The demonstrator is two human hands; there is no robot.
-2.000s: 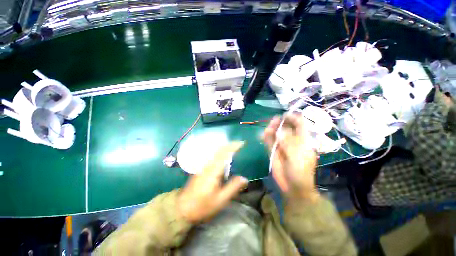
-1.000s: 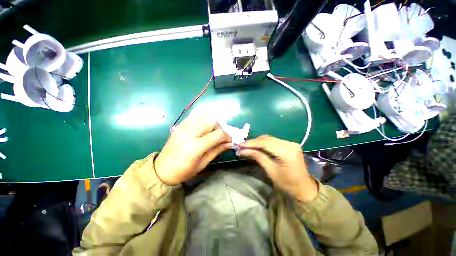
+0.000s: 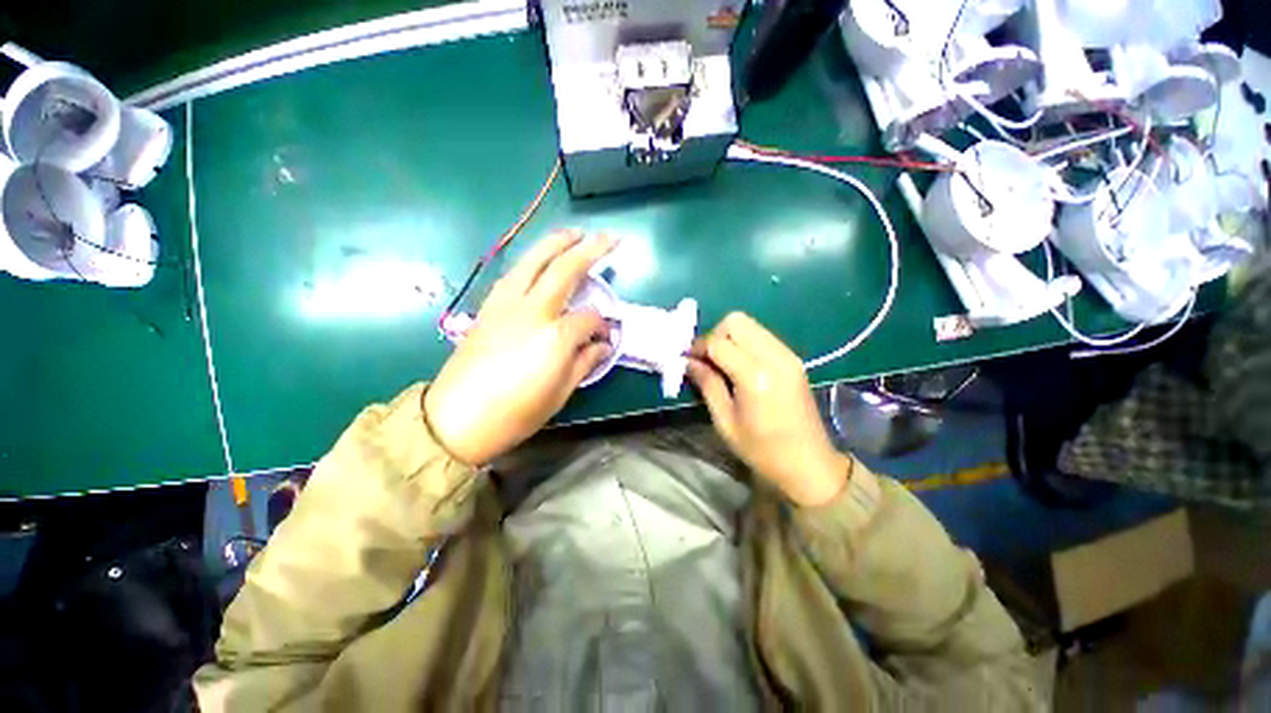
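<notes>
A white plastic housing (image 3: 652, 339) lies on its side near the bench's front edge, its stem pointing right. My left hand (image 3: 523, 348) holds its round end, with fingers over and in the opening. My right hand (image 3: 760, 397) has its fingertips pinched at the stem's right end, where a white cable (image 3: 892, 265) loops away to the right and back. Whatever is between the fingertips is too small to tell. A small wired component (image 3: 455, 325) lies just left of my left hand, its red and black leads running up towards the feeder.
The grey screw feeder (image 3: 645, 153) stands behind my hands, with a black screwdriver (image 3: 790, 49) beside it. White housings (image 3: 987, 209) with tangled cables are piled at right; more housings (image 3: 59, 119) stand at far left. A person's checked sleeve (image 3: 1164, 432) shows at right.
The housing has turned onto its side, its stem now pointing right. My hands have moved slightly apart. The view has shifted, so the feeder and piles sit higher in the picture.
</notes>
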